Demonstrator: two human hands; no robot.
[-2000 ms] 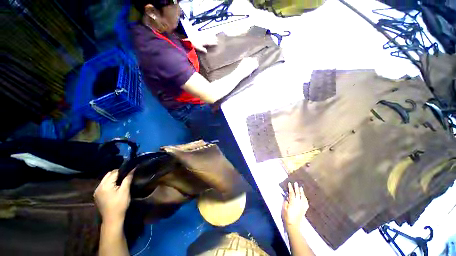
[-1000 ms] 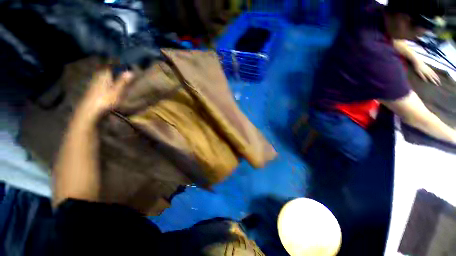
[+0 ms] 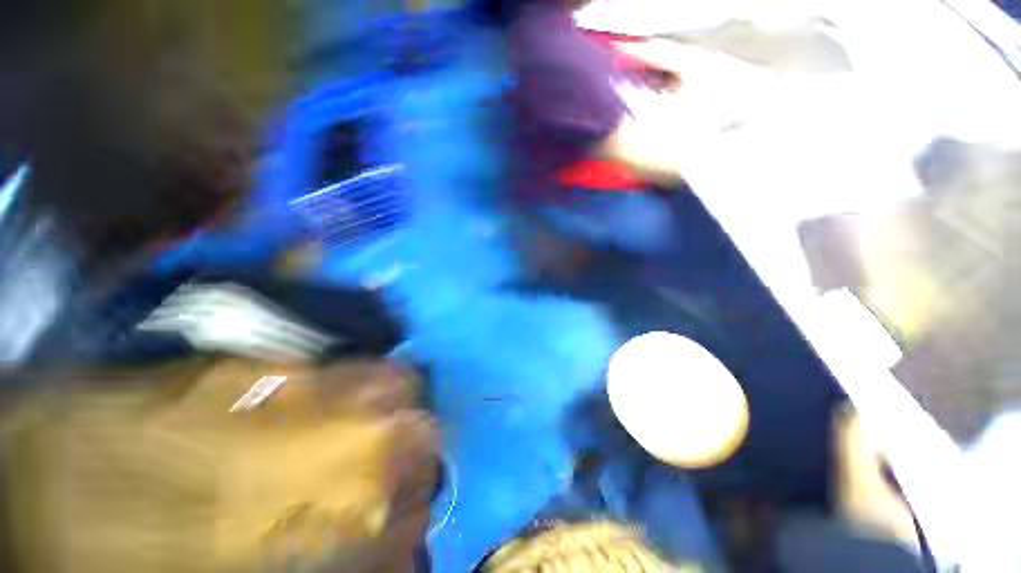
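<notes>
The view is strongly blurred. A garment with gold-yellow lining and brown edges (image 3: 302, 470) lies at the lower left, with a small white label (image 3: 259, 393) on it. My left hand is not in view. A skin-coloured blur at the table's near edge, lower right, appears to be my right hand (image 3: 860, 465); its fingers cannot be made out. Brown garments (image 3: 963, 325) lie on the white table at the right.
A blue crate (image 3: 356, 207) stands on the blue floor (image 3: 493, 369). A round pale seat-like disc (image 3: 677, 400) is beside the white table (image 3: 773, 263). Another person in purple and red (image 3: 571, 78) is at the table's far side edge.
The view has swung back toward the table. My left hand has left the picture. The lower-left garment now shows more gold lining and a label. The right-hand blur has come into view.
</notes>
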